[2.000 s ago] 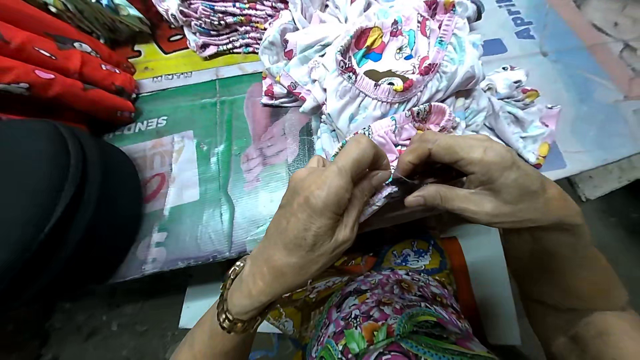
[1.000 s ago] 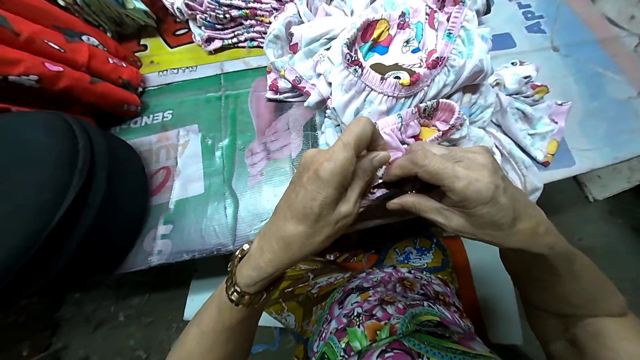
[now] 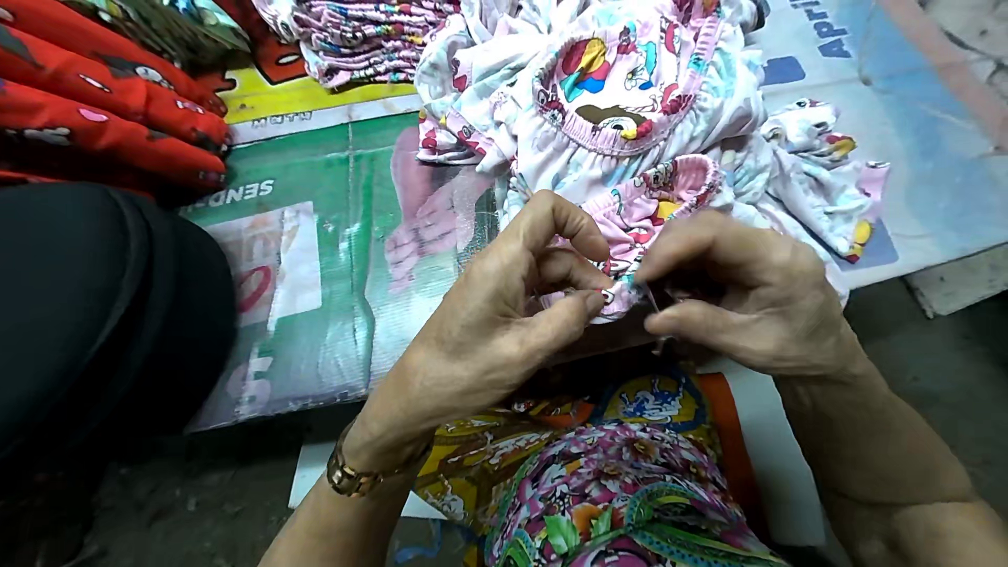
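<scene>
A pile of white and pink printed garments (image 3: 622,118) with gathered elastic edges lies at the table's near edge. My left hand (image 3: 504,307) pinches the near end of a pink gathered cuff (image 3: 622,295) between thumb and fingers. Just right of it, my right hand (image 3: 748,291) has its thumb and index finger bent towards each other beside the cuff. A thin thread-like strand shows between these fingertips, too small to tell what it is. A metal-banded wristwatch (image 3: 352,472) sits on my left wrist.
Red printed folded cloth (image 3: 102,110) lies at the upper left, with a stack of folded pink garments (image 3: 378,39) beside it. A large black rounded object (image 3: 110,307) stands at the left. Printed plastic sheeting (image 3: 339,260) covers the table.
My right hand has moved slightly away from my left, so the fingertips that were close together over the cuff now stand apart.
</scene>
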